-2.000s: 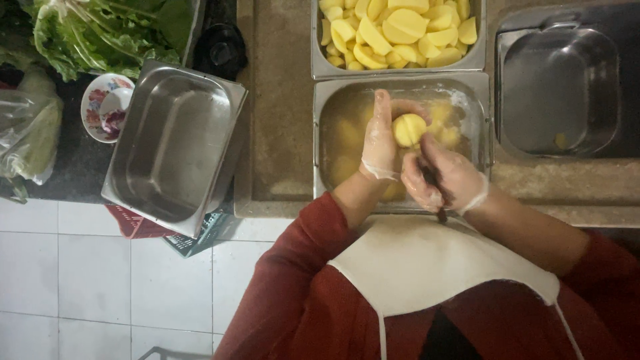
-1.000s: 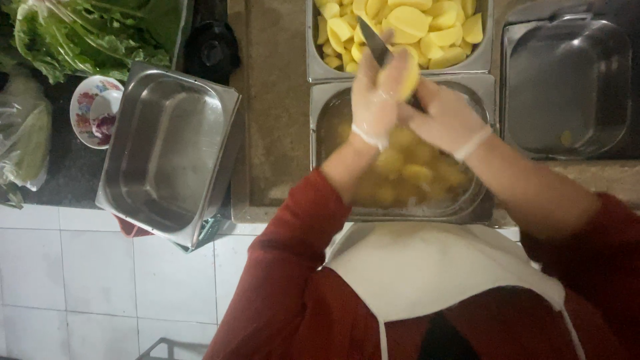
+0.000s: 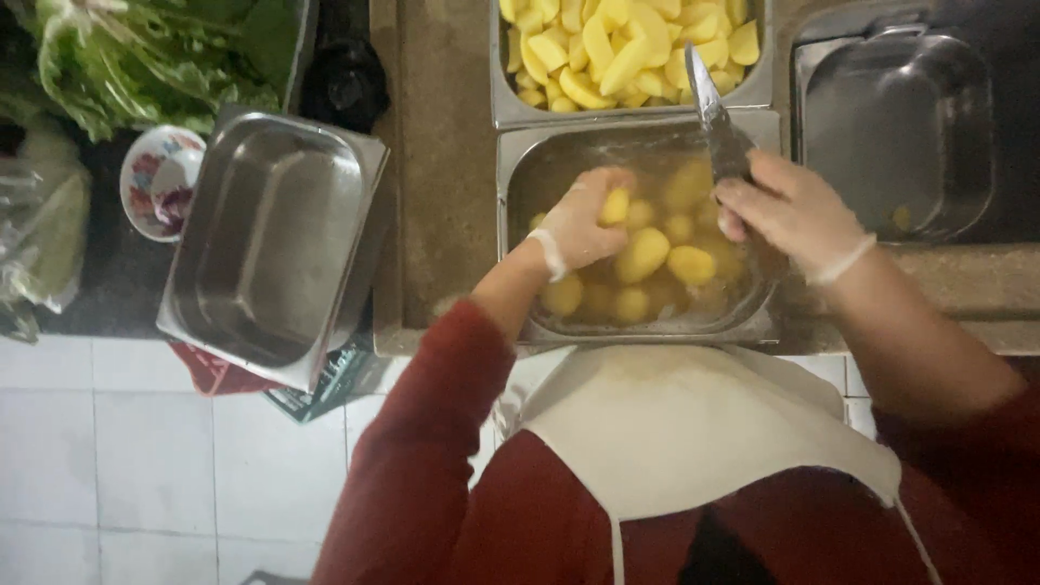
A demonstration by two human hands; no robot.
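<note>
My left hand [image 3: 587,218], in a clear glove, is over the left part of a steel pan [image 3: 642,331] of cloudy water, its fingers around a peeled potato [image 3: 615,206]. Several other peeled potatoes [image 3: 643,256] lie in the water beside it. In my right hand [image 3: 780,203], also gloved, a knife [image 3: 715,122] is held over the pan's right side, with the blade pointing up and away from me. Its tip overlaps the view of a second steel pan [image 3: 634,116] behind, which is full of cut potato pieces [image 3: 624,57].
An empty steel pan [image 3: 260,236] sits at the counter's left edge beside a patterned bowl [image 3: 162,183] with purple scraps. Leafy greens [image 3: 162,65] and a plastic bag of vegetables [image 3: 41,219] are farther left. Another steel pan [image 3: 894,138] stands at the right.
My hands, together over the pans one second ago, have moved apart. The left has come down to the potatoes in the water; the right has moved to the right with the knife.
</note>
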